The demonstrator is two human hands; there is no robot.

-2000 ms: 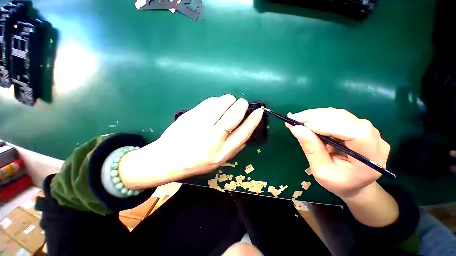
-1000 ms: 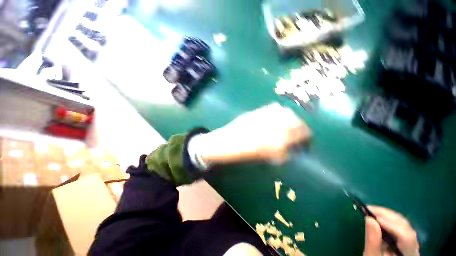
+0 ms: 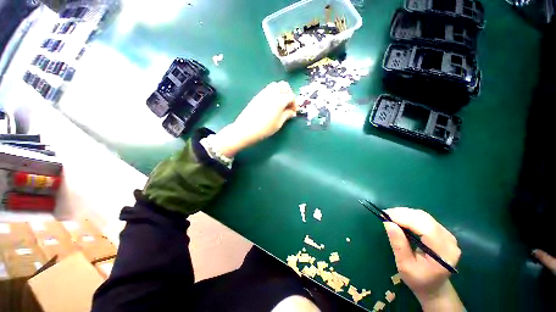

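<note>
My left hand (image 3: pixel 263 116) reaches to the near left edge of a loose pile of white and dark grey flat pieces (image 3: pixel 332 88). Its fingertips are bent together at the pile; whether they grip a piece cannot be told. My right hand (image 3: pixel 420 247) holds black tweezers (image 3: pixel 419 242) above the green mat, their tips pointing up and left, with nothing visible between them. A clear plastic tub (image 3: pixel 292 63) with small brownish and white parts stands just behind the pile.
Black housings (image 3: pixel 416 122) with window openings lie at the right, several stacked behind. A small group of black housings (image 3: pixel 181 96) stands at the left. Tan scraps (image 3: pixel 329 274) lie along the near edge. Another person's fingertip (image 3: pixel 544 259) shows at the far right. Cardboard boxes (image 3: pixel 67 237) are lower left.
The view has swung left. My left hand has left the black housing it was covering and moved to the white-grey pile. My right hand still holds the tweezers, now away from the housing.
</note>
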